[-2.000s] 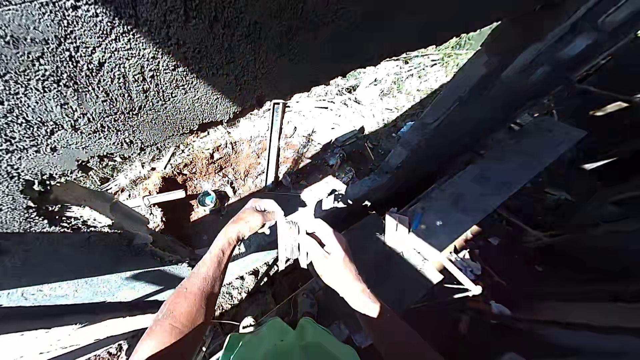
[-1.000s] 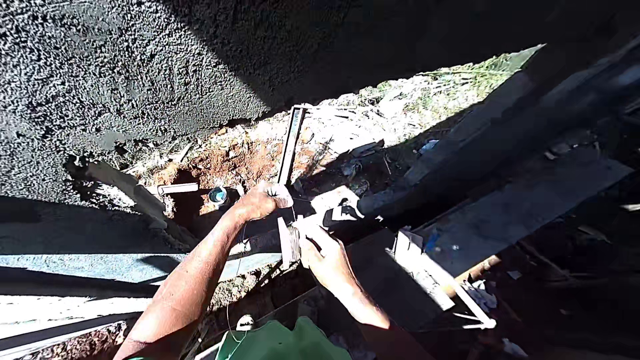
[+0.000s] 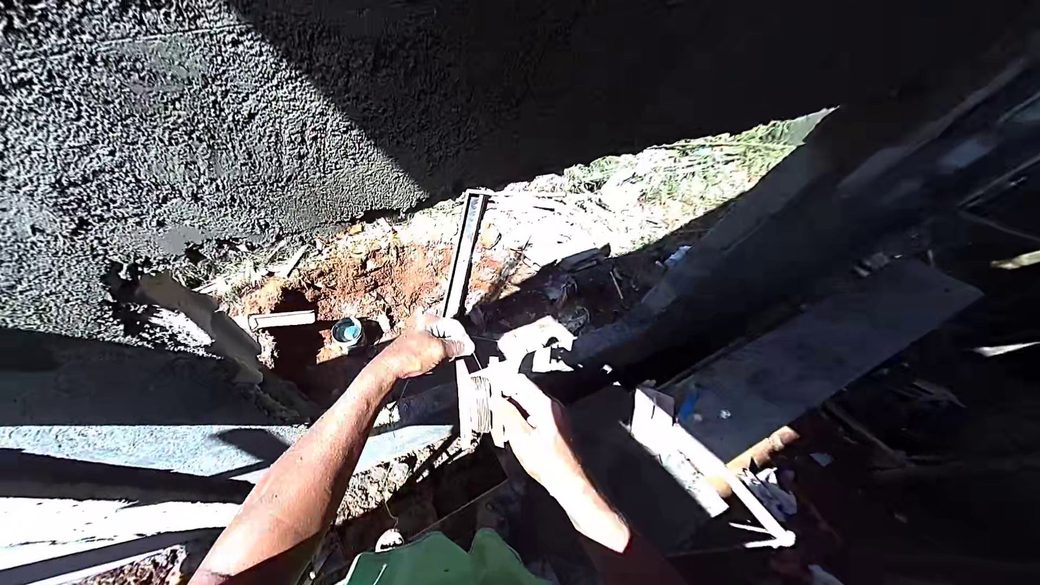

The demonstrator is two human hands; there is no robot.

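My right hand [image 3: 532, 426] grips a pale reel wound with string [image 3: 479, 402], below the middle of the view. My left hand [image 3: 422, 349] is up and to the left of the reel, its fingers closed; a thin line runs near it, and glare hides whether the fingers pinch it. Just beyond both hands is a bright, whitish piece with a notched end [image 3: 536, 337], too washed out to identify. A long narrow metal channel or straightedge [image 3: 465, 256] rises behind my left hand.
Rough mortar-covered wall [image 3: 203, 122] fills the upper left. Below are a bucket [image 3: 347, 331], a short pale block [image 3: 280, 319] and reddish soil [image 3: 366, 260]. A wide board [image 3: 837, 349] lies at right, beside a pale wooden frame piece [image 3: 691, 455].
My left hand has moved from close to the reel to a little farther up and left of it. The reel remains in my right hand. The view has shifted somewhat.
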